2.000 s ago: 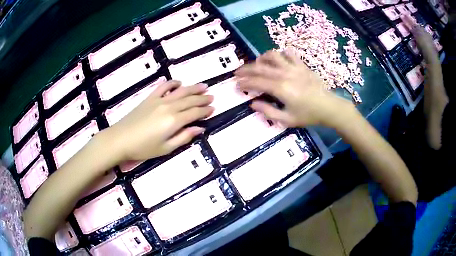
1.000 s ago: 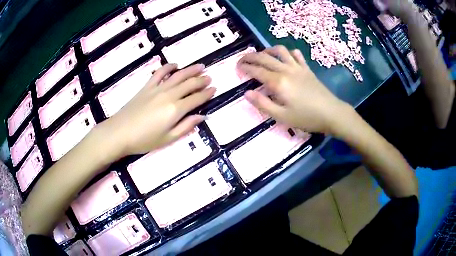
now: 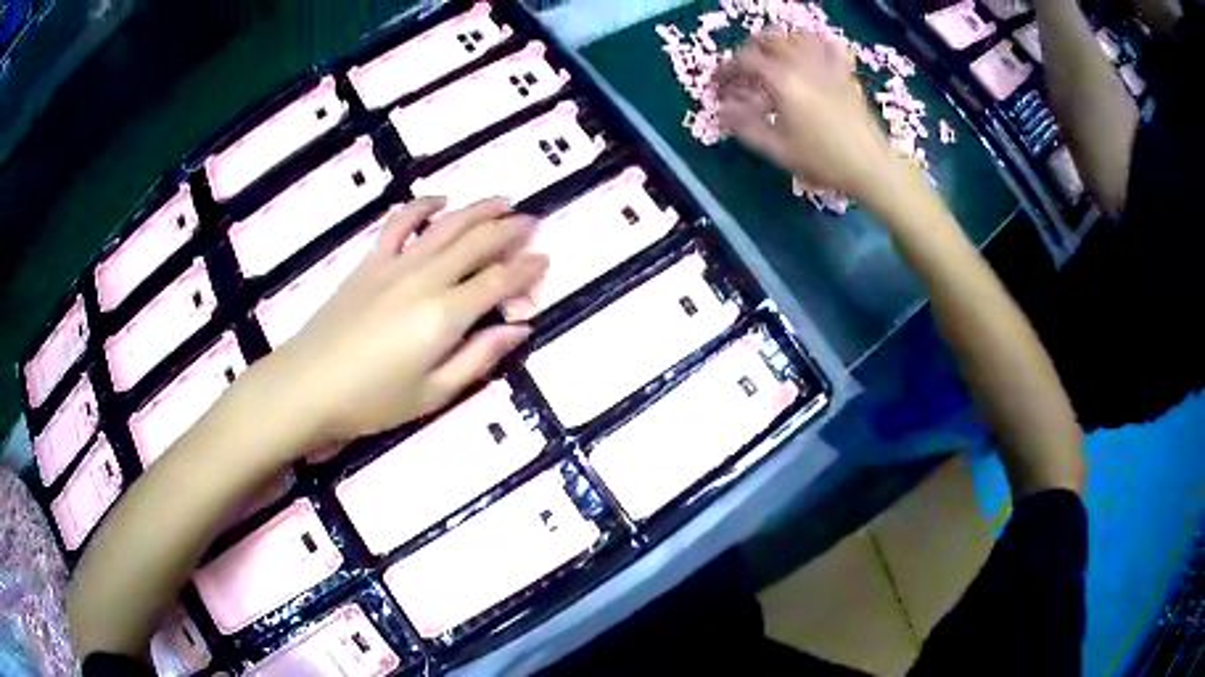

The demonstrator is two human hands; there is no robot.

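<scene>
A black blister tray [image 3: 632, 532] holds rows of pink phone cases [image 3: 641, 384] with dark camera openings at their right ends. My left hand [image 3: 430, 311] lies palm down over the middle of the tray, fingers bent and slightly apart; whether it holds something small cannot be told. My right hand [image 3: 800, 113] is over the loose pile of small pink inserts [image 3: 905, 113] to the right of the tray, slightly blurred. Its fingers reach down into the pile, and its fingertips and any insert between them cannot be made out.
A crinkled clear plastic bag [image 3: 33, 569] shows at the far left edge. Another person's arm [image 3: 1090, 99] reaches over a second black tray at the upper right. A brown cardboard surface [image 3: 859, 582] lies below the bench edge. A pale sheet edge [image 3: 780, 463] runs under the tray.
My right hand has moved from the phone case in the tray's right column up and right onto the loose pile. My left hand has stayed over the tray's middle.
</scene>
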